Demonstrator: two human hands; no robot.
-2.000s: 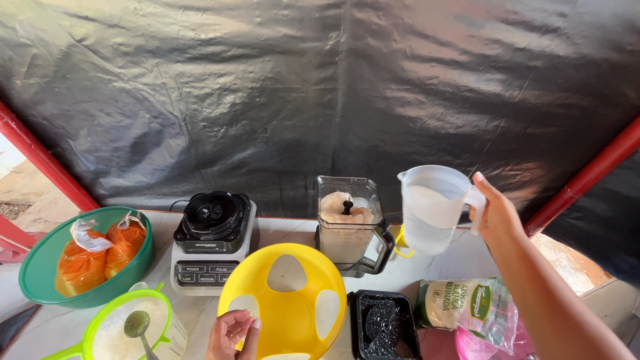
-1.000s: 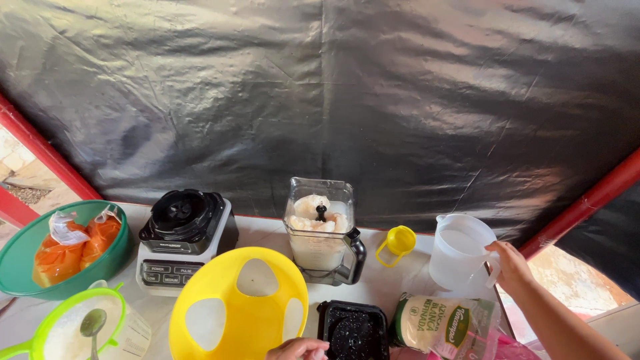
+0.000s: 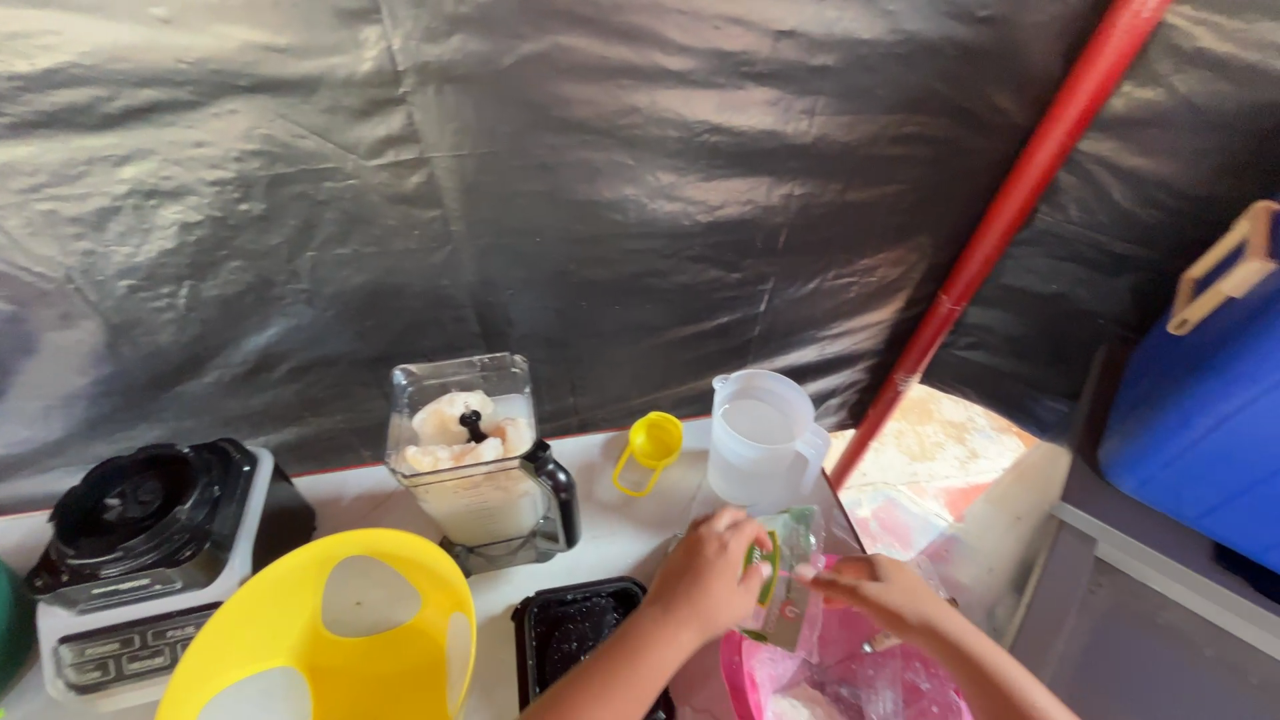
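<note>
My left hand (image 3: 712, 578) and my right hand (image 3: 872, 592) both grip a clear plastic packet with green print (image 3: 785, 590), raised over a pink container (image 3: 740, 680) that has clear plastic and pale contents in it. Just behind the hands stands a translucent plastic pitcher (image 3: 762, 440) with its handle to the right. To its left lies a yellow measuring scoop (image 3: 655, 440). A clear blender jar (image 3: 480, 510) with a black handle holds pale chunks in whitish liquid. A black tray (image 3: 525, 640) sits left of my left forearm, partly hidden by it.
A yellow plastic basin with large openings (image 3: 400, 680) and a blender base (image 3: 150, 560) occupy the left of the white table (image 3: 600, 530). Black plastic sheeting (image 3: 640, 220) hangs behind. A red pole (image 3: 1000, 230) and a blue container with a beige handle (image 3: 1200, 420) are at the right.
My right hand has let go of the pitcher, which stands on the table, and has moved to the packet. My left hand has moved right, from near the yellow basin to the packet. The view has swung right.
</note>
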